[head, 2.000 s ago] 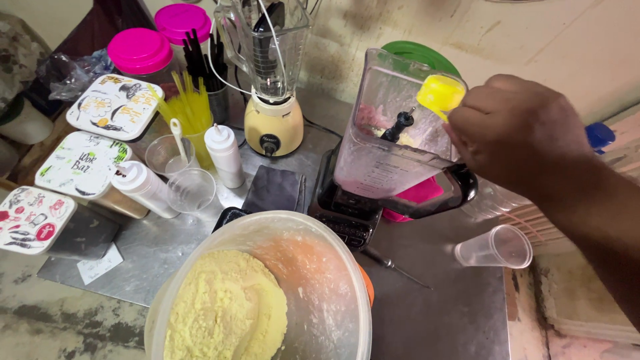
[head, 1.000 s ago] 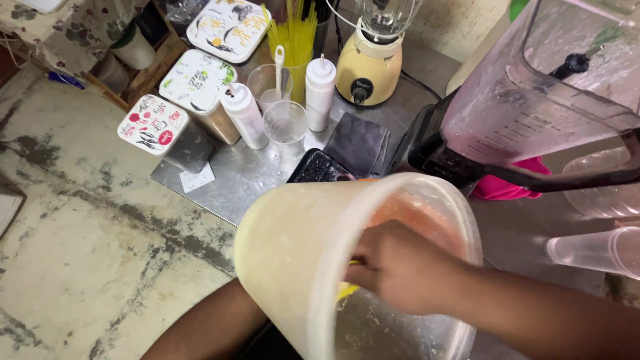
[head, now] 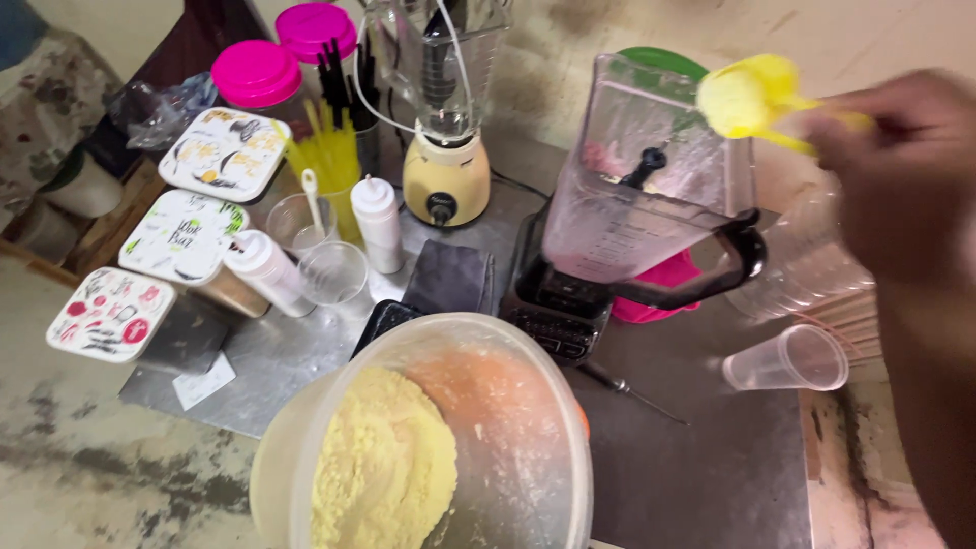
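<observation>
My right hand [head: 900, 145] is shut on a yellow plastic scoop [head: 751, 95], raised at the upper right beside the rim of a blender jar [head: 610, 229]. Pale yellow powder fills the scoop. Pinkish residue coats the inside of the clear jar, which sits on its black base [head: 553, 320]. Below, a large translucent plastic tub [head: 572, 465] leans with its mouth toward me; pale yellow powder [head: 389, 465] lies heaped along its left side. My left hand is out of view.
Left of the tub stand lidded containers [head: 183, 236], squeeze bottles [head: 377, 221], clear cups [head: 335, 278] and yellow straws [head: 328, 152]. A cream blender [head: 446, 183] is behind. A screwdriver [head: 625, 387] and a clear plastic cup [head: 789, 362] lie on the metal table [head: 686, 473] at right.
Out of the tub, my right hand has come up beside the blender jar with powder in the scoop. The tub, tipped sideways a second ago, shows its powder again. The view has shifted.
</observation>
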